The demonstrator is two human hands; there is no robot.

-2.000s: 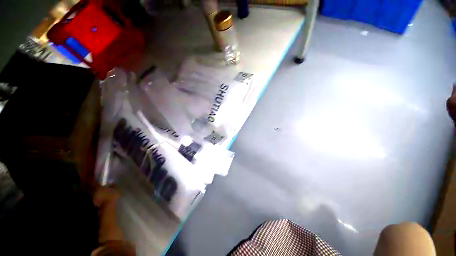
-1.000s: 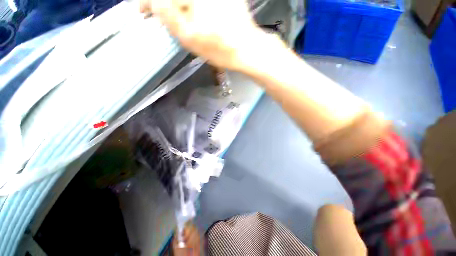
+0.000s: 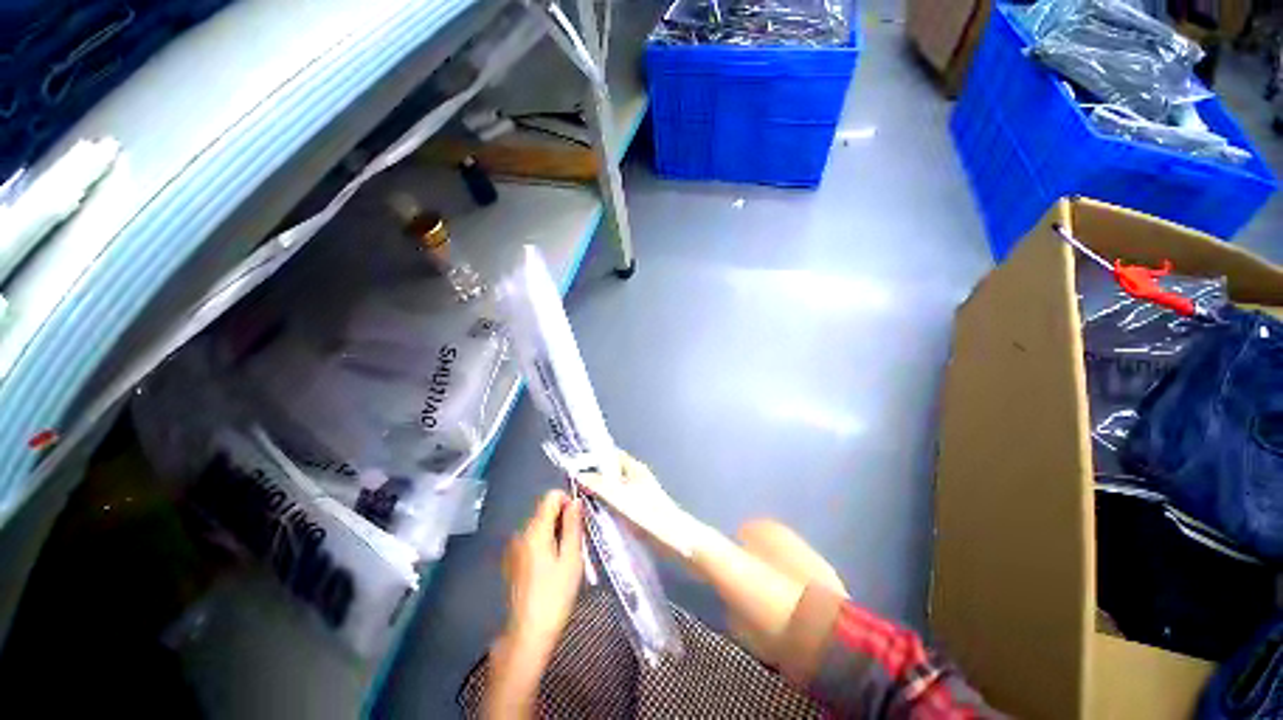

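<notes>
A narrow rolled or folded bundle of clear printed poly bags (image 3: 556,366) stands slanted above my lap, its lower end near the checked cloth. A thin white tie (image 3: 574,461) is around its middle. My right hand (image 3: 633,495) grips the bundle at the middle from the right. My left hand (image 3: 546,551) is at the tie just left of the bundle, its fingers pinched together on the white strand. More printed poly bags (image 3: 317,528) lie spread on the lower shelf (image 3: 260,668).
The white table (image 3: 282,106) with blue edge is at upper left, jeans (image 3: 85,63) on it. A bottle (image 3: 431,232) stands on the shelf. Blue crates (image 3: 753,113) hold bagged items. An open carton (image 3: 1006,464) at right holds jeans (image 3: 1224,422); a red-handled tool (image 3: 1157,286) lies at its edge.
My right hand has come down from the tabletop to the bundle, now held over my lap. My left hand has moved up to the tie. The view has shifted right, showing the carton and crates.
</notes>
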